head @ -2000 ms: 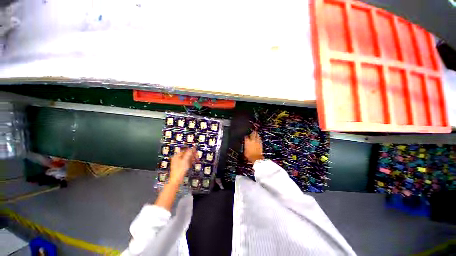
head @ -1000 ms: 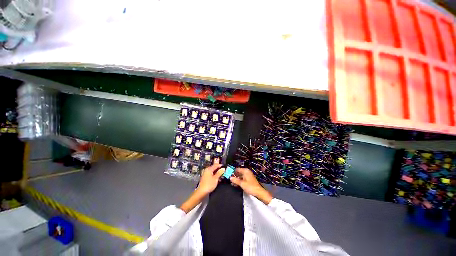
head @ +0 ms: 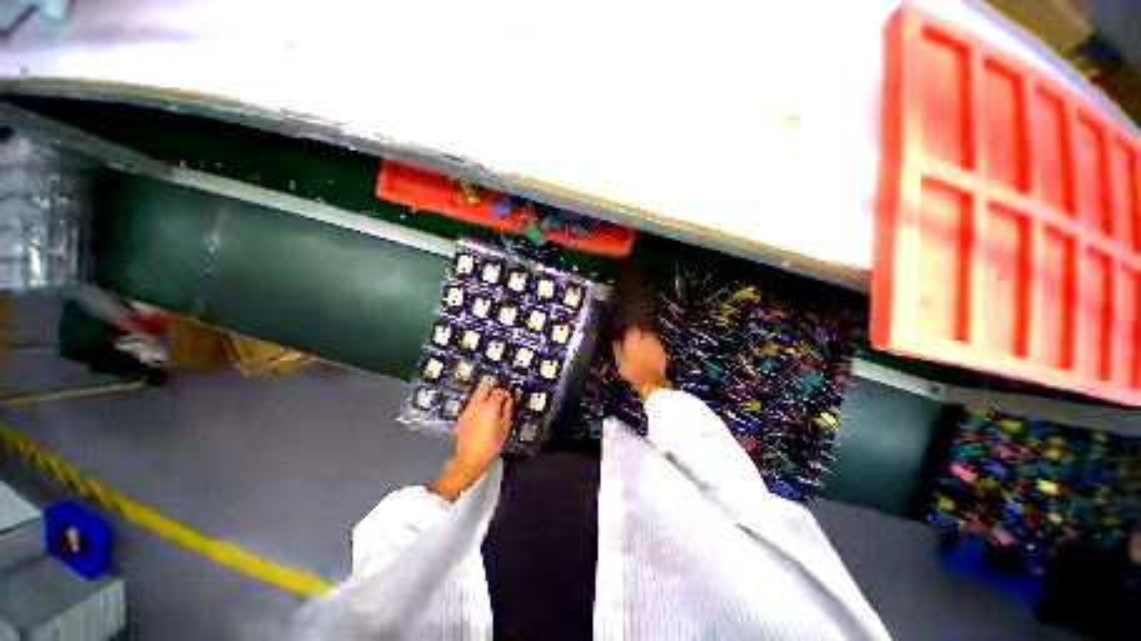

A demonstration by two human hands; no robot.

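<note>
A clear shiny component tray with rows of dark square parts with pale centres lies in front of me. My left hand is over its lower part, fingertips down at the pockets; whether they grip a part cannot be told. My right hand is at the left edge of the pile of leaded components, by the dark strip. Its fingertips are blurred against the dark, so any part in them is hidden.
A shallow red parts bin with coloured parts lies under the shelf edge. A large orange-red compartment tray is on the white shelf. A second pile is far right. Stacked blister trays stand far left.
My hands have parted from the teal component they held together. My left hand moved up-left onto the tray, my right hand up-right to the pile. The teal component no longer shows. The view has shifted.
</note>
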